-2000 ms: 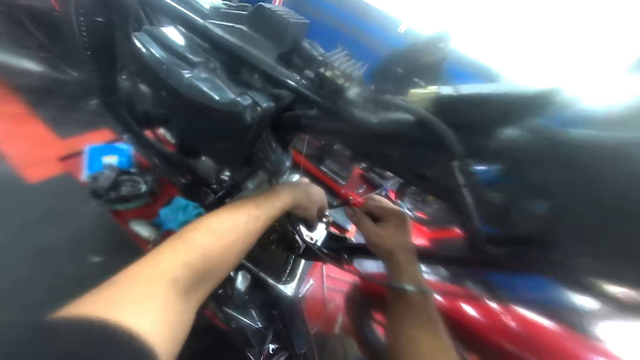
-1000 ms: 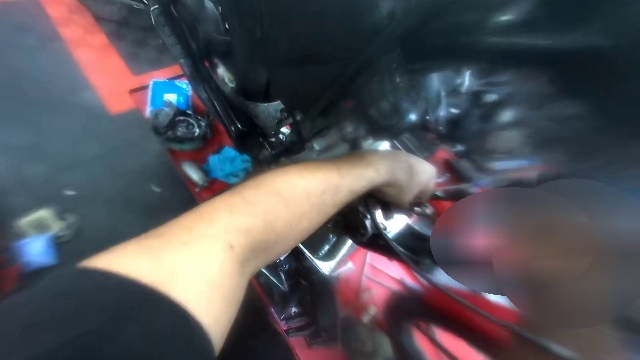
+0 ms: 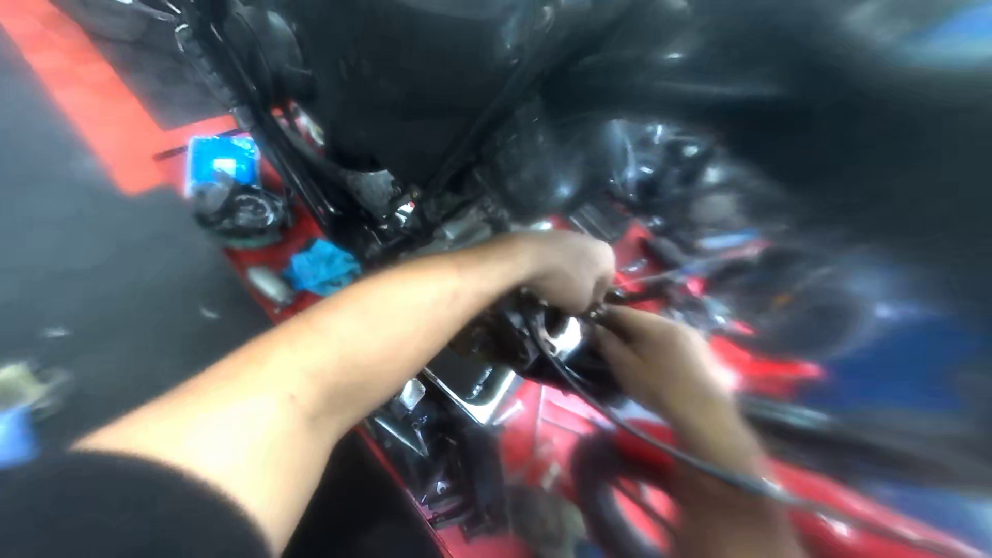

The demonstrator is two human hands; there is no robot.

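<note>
My left hand (image 3: pixel 570 271) reaches in from the lower left, its fingers curled down at a shiny metal part (image 3: pixel 564 335) in the middle of a motorcycle. Close to its fingertips is my right hand (image 3: pixel 647 349), coming from the lower right with fingers bent toward the same spot. Whatever lies between the fingers is too small and blurred to name. A dark cable (image 3: pixel 620 422) runs from beside the metal part toward the lower right, passing by my right wrist. The dark bodywork (image 3: pixel 434 85) of the motorcycle fills the upper middle.
A red lift platform (image 3: pixel 244 271) lies below the machine. On its left edge are a blue box (image 3: pixel 225 160), a dark round part (image 3: pixel 244 213), a crumpled blue cloth (image 3: pixel 323 267) and a pale bottle-like object (image 3: pixel 269 285). Grey floor (image 3: pixel 101 256) with a red painted band (image 3: pixel 93 101) lies beyond.
The view has shifted strongly. Both hands were close together at the machine two seconds ago, and they are close together there now.
</note>
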